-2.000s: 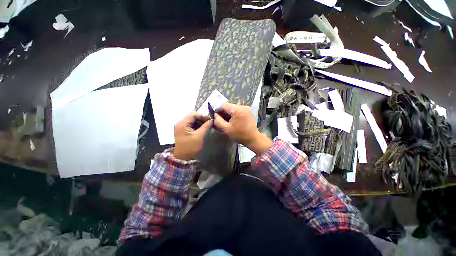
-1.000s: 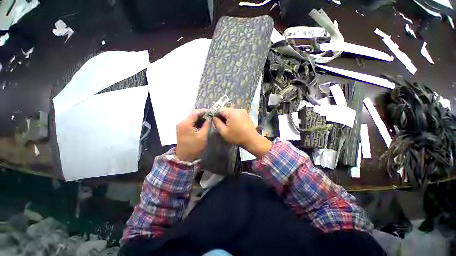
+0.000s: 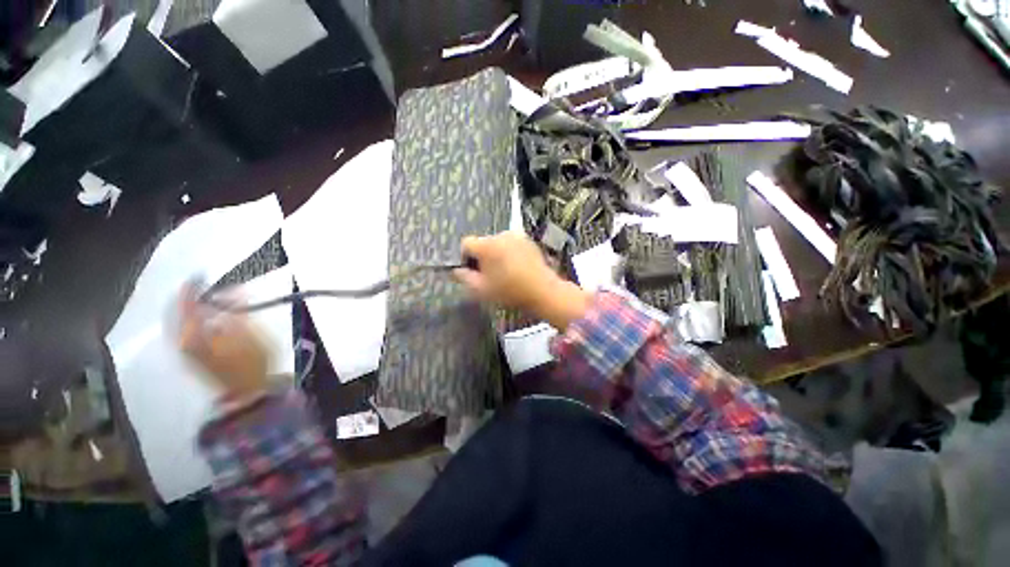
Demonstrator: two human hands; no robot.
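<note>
A folded, patterned grey-black and yellowish fabric bundle (image 3: 449, 188) lies lengthwise on the table in front of me. A thin dark fabric strip (image 3: 343, 292) is stretched sideways between my hands, over the bundle and the white paper. My right hand (image 3: 512, 274) grips its right end above the bundle. My left hand (image 3: 227, 338) is blurred at its left end, over the left paper-covered panels. A small printed paper slip (image 3: 357, 425) lies near the table edge, left of the bundle's lower end.
White paper pieces (image 3: 349, 260) lie left of the bundle. Tangled strips (image 3: 581, 177), small cut parts (image 3: 653, 266) and a bushy strip pile (image 3: 903, 210) lie right. Dark blocks with paper tops (image 3: 277, 105) stand at far left. The table edge is near my body.
My hands were together at the bundle's middle with a white slip; now my left hand has moved far left, stretching the strip. The slip lies on the table. The view has shifted and turned.
</note>
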